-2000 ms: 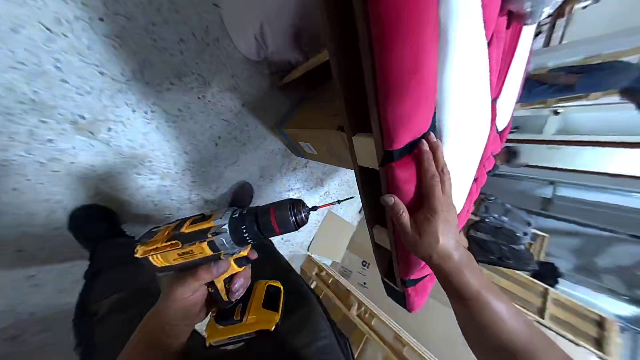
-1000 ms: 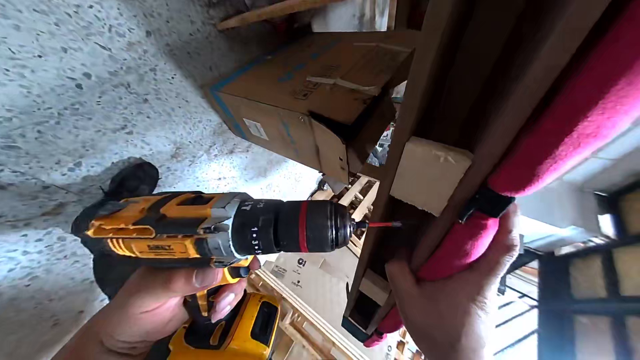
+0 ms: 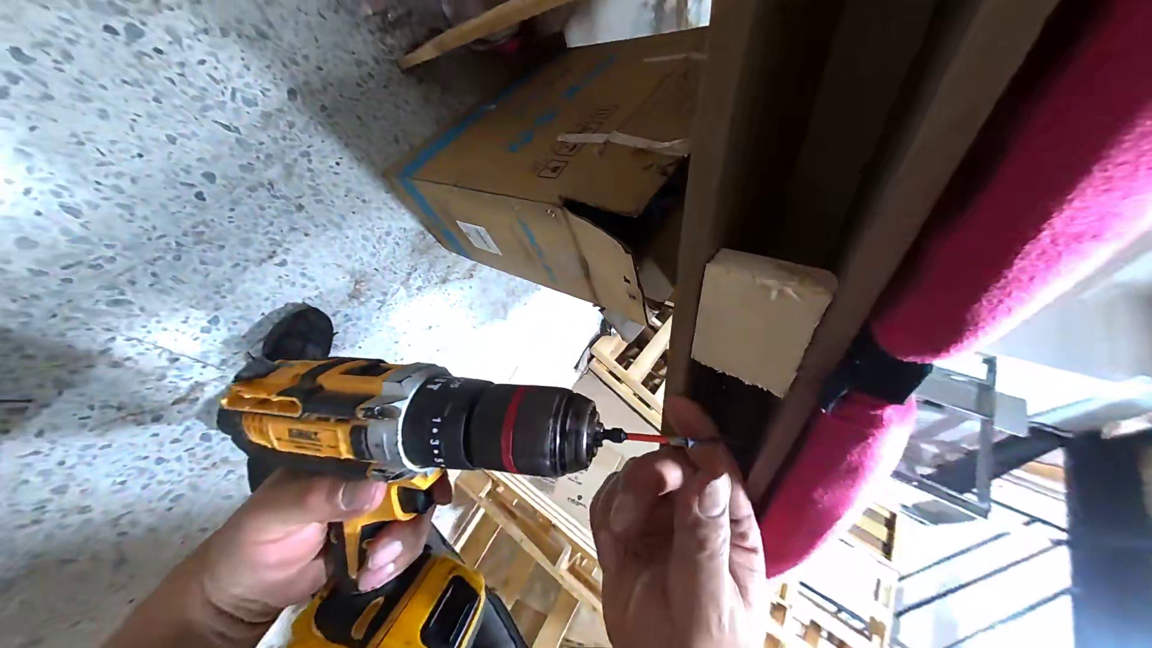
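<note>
A yellow and black DeWalt cordless drill (image 3: 414,423) is in my left hand (image 3: 315,540), its chuck pointing right. From the chuck sticks a red driver bit (image 3: 643,437). The fingers of my right hand (image 3: 688,531) pinch around the tip of this bit, beside a dark wooden frame (image 3: 900,180); whether they hold a screw there is hard to tell. A pale wood block (image 3: 760,319) sits between two rails of the frame, just above my right fingers. Pink padded fabric (image 3: 1017,225) with a black strap (image 3: 873,369) runs along the frame's right side.
An opened cardboard box (image 3: 540,171) stands on the speckled floor (image 3: 180,180) behind the frame. Wooden pallets (image 3: 531,540) lie below. A dark shoe (image 3: 299,333) shows at the left, and metal racks (image 3: 981,441) at the right.
My right hand has left the pink padding and come to the bit's tip. The view has moved much closer to the frame since the earliest frame. The drill stays in my left hand.
</note>
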